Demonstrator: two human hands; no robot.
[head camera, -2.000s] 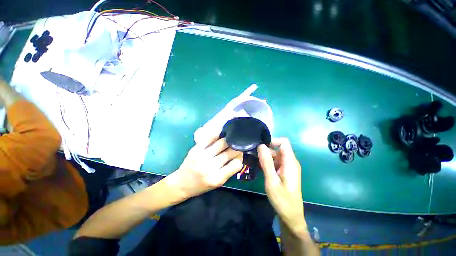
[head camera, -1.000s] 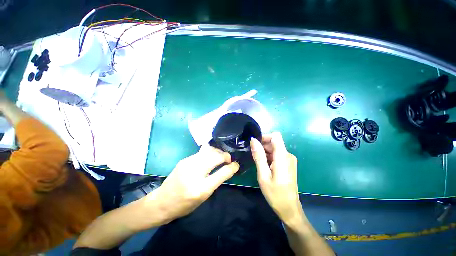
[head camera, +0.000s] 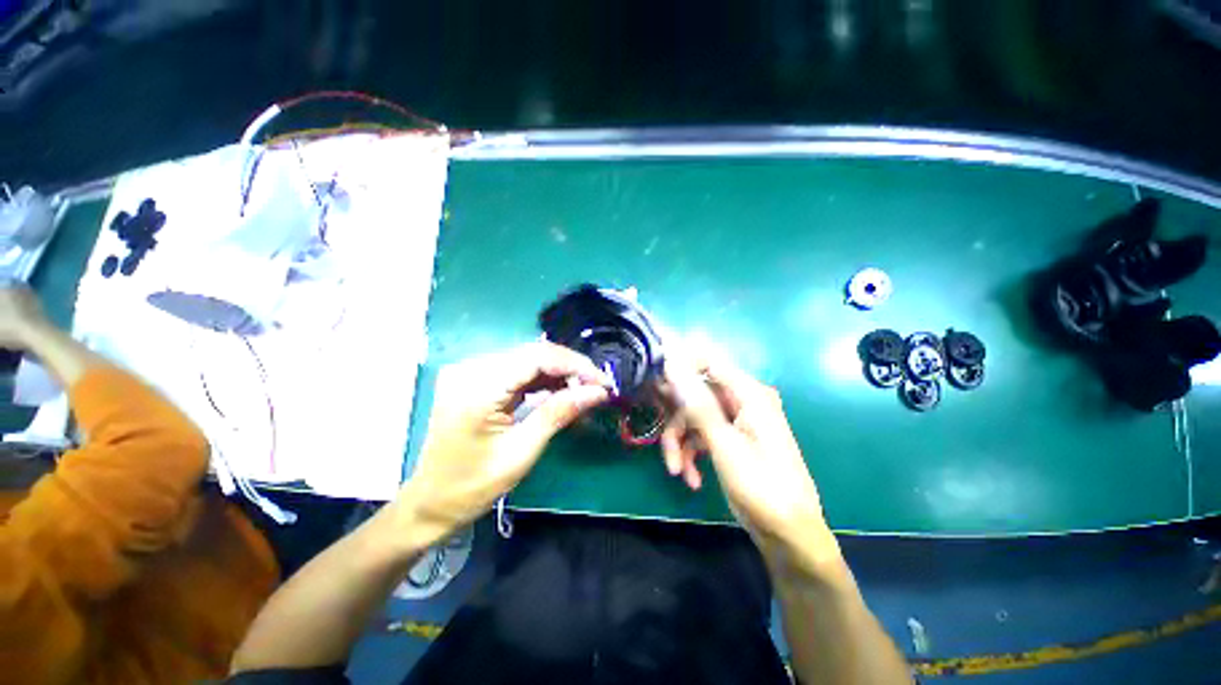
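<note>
A black inner shell (head camera: 599, 321) lies on the green bench in front of me, its open round side towards me. A pale rim shows behind its right edge. Red wire shows at its lower right (head camera: 644, 424). My left hand (head camera: 498, 426) is at the shell's lower left, thumb and fingertips pinched at a small pale piece, perhaps a plug end. My right hand (head camera: 724, 431) is just right of the shell, blurred, fingers apart, with nothing seen in it.
Black rings (head camera: 921, 356) and one pale-centred disc (head camera: 868, 288) lie to the right. Black shells (head camera: 1125, 315) are heaped far right. A white sheet (head camera: 362, 402) at left holds small black caps (head camera: 137, 234), a grey oval piece (head camera: 204, 312) and wires. A person in orange sleeves is at left.
The black shell has turned from its closed side to its open side, and the white housing is now mostly hidden. My right hand has come off the shell.
</note>
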